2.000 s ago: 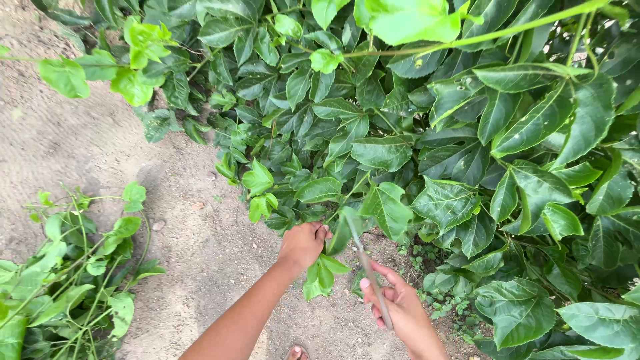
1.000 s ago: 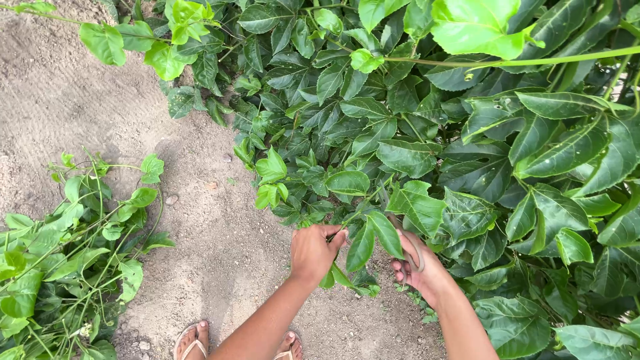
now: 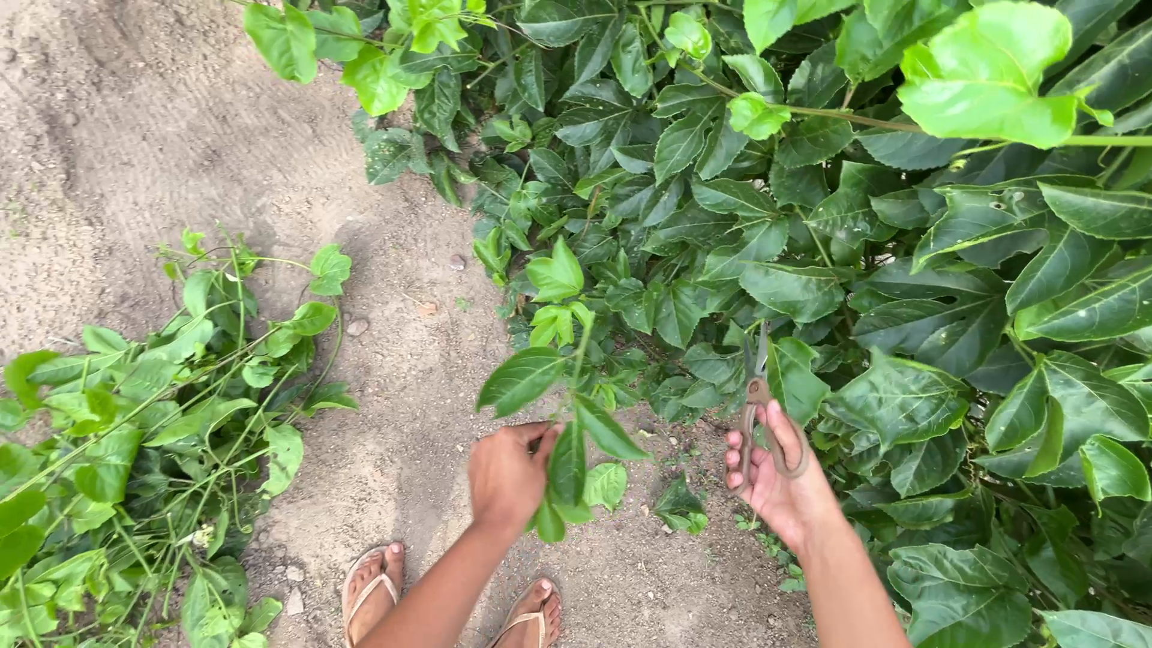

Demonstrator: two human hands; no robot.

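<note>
My left hand (image 3: 511, 472) pinches a leafy vine cutting (image 3: 569, 396) between thumb and fingers, over the bare soil at the lower middle. Its leaves spread above and below the fingers. To the right, my right hand (image 3: 778, 477) holds brown-handled scissors (image 3: 758, 396) by the finger loops, with the blades pointing up and slightly parted. The blades are beside the leaves of a dense vine hedge (image 3: 792, 288), which fills the upper middle and right.
A heap of cut vines (image 3: 180, 432) lies on the sandy ground (image 3: 405, 360) at the left. My feet in flip-flops (image 3: 371, 589) stand at the bottom. A long stem with bright leaves (image 3: 985, 76) crosses the upper right.
The left hand has moved away from the hedge with the vine cutting. The scissors, partly hidden behind leaves a second ago, now point upward in full view, apart from the left hand.
</note>
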